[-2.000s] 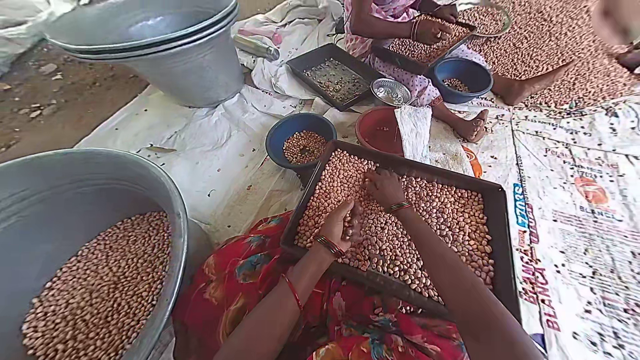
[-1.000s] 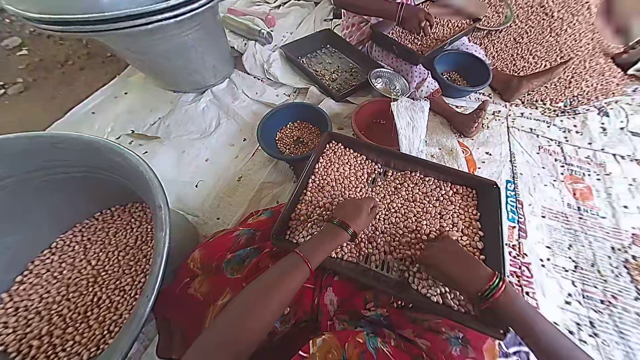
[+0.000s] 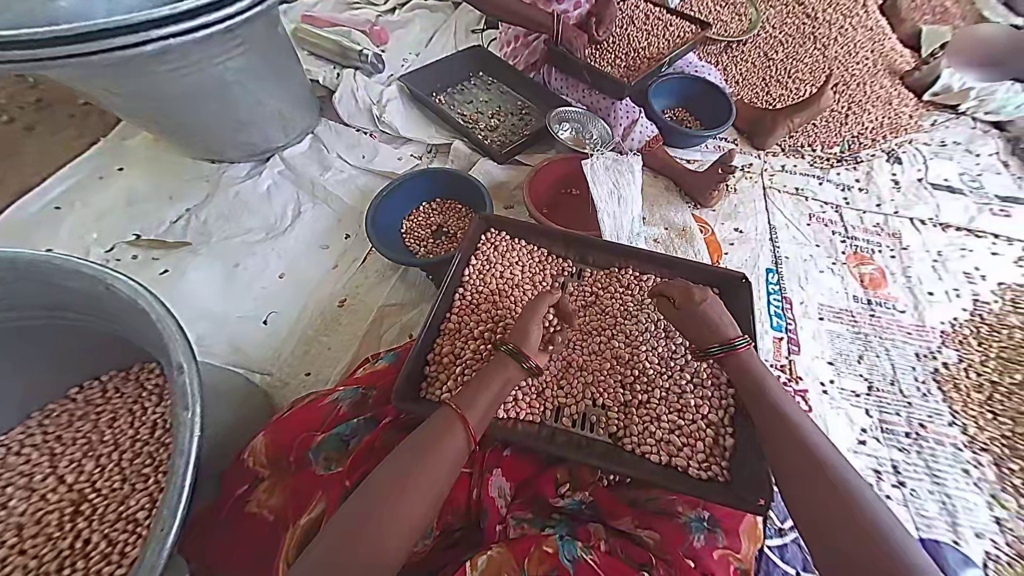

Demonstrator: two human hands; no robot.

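Note:
A dark rectangular tray (image 3: 752, 320) with a slotted bottom rests on my lap, over a red floral cloth (image 3: 336, 456). Pinkish shelled peanuts (image 3: 640, 384) cover most of it. My left hand (image 3: 544, 324) is over the tray's left-middle part, palm turned inward and fingers curled; whether it holds peanuts is unclear. Above the right part, my right hand (image 3: 694, 310) has its fingers bent together, and its fingertips are too blurred to tell if a peanut is between them. Beyond the tray's far left corner sits a blue bowl (image 3: 384, 208) with some peanuts in it.
Large metal tubs stand at the left, one (image 3: 188, 384) holding peanuts, others (image 3: 232, 96) stacked. Ahead are a red bowl (image 3: 552, 188), a perforated metal bowl (image 3: 580, 128), and a second dark tray (image 3: 424, 80). Another person sits beyond with a peanut tray (image 3: 592, 76), beside a peanut heap (image 3: 832, 72).
My right hand has moved from the tray's near right part to its far right part. My left hand has turned from knuckles up to palm inward.

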